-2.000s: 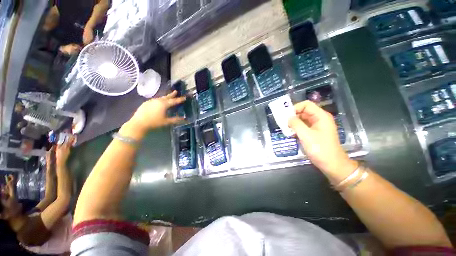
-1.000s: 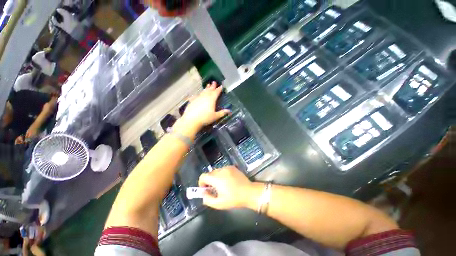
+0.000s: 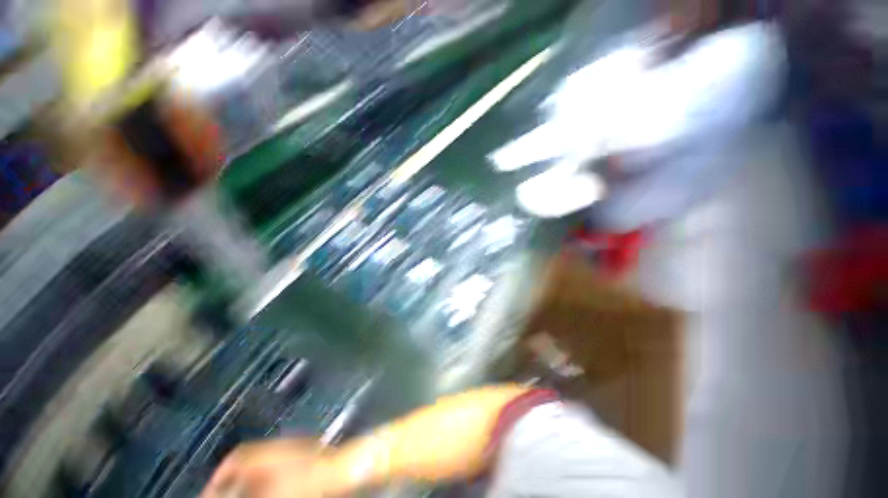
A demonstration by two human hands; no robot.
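Observation:
The whole view is heavily blurred. My right hand (image 3: 268,472) is at the bottom left, cut off by the lower edge; whether it holds anything cannot be told. My left hand is not in view. Near my right hand a clear tray of dark phones (image 3: 282,389) shows only as streaks. Beyond it a second clear tray (image 3: 487,340) holds several phone backs (image 3: 422,270) with white patches.
A pale board (image 3: 117,374) lies at the left. A blurred post with an orange and black thing (image 3: 161,146) stands at the upper left. A white fan-like shape (image 3: 560,190) and a person in pale clothing (image 3: 750,292) are at the right. A brown surface (image 3: 623,350) is below.
The view has swung to the right and blurred. The trays now lie further left, and my left hand has left the picture. My right hand now shows at the bottom left.

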